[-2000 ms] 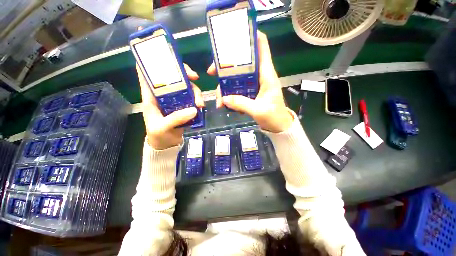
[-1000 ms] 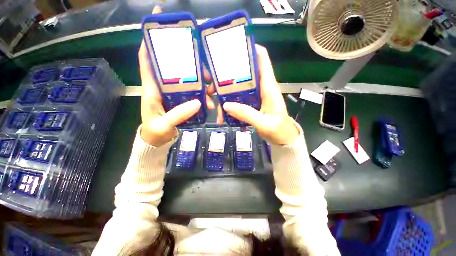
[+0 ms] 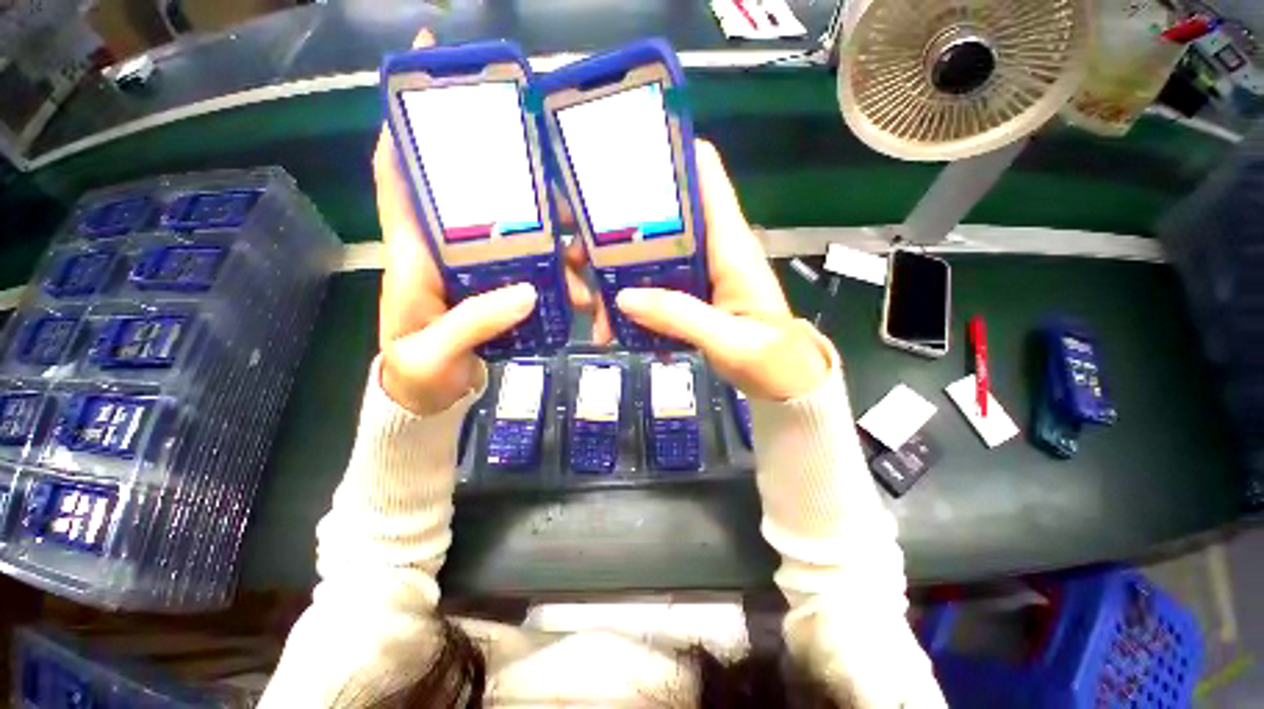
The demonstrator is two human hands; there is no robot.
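My left hand (image 3: 446,333) is closed around a blue keypad phone (image 3: 471,159), its thumb on the keys. My right hand (image 3: 749,326) is closed around a second blue keypad phone (image 3: 617,166), its thumb also on the keys. Both phones are held upright side by side, their upper edges touching or nearly so. Both screens are lit white with a red and a blue patch at the bottom. Below the hands a clear blister tray (image 3: 555,474) holds several blue phones with white screens. The tray's far part is hidden by the hands and phones.
Stacked blister trays (image 3: 264,402) with blue phones stand at left. A cream fan (image 3: 957,69) stands at the upper right. At right lie a smartphone (image 3: 918,299), a red pen (image 3: 980,363), white slips (image 3: 898,416), a black block (image 3: 904,464) and a blue phone (image 3: 1078,374). A blue stool (image 3: 1137,644) is lower right.
Both phones have come together side by side from apart, and red and blue patches now show on their screens. In the last second the hands have barely moved.
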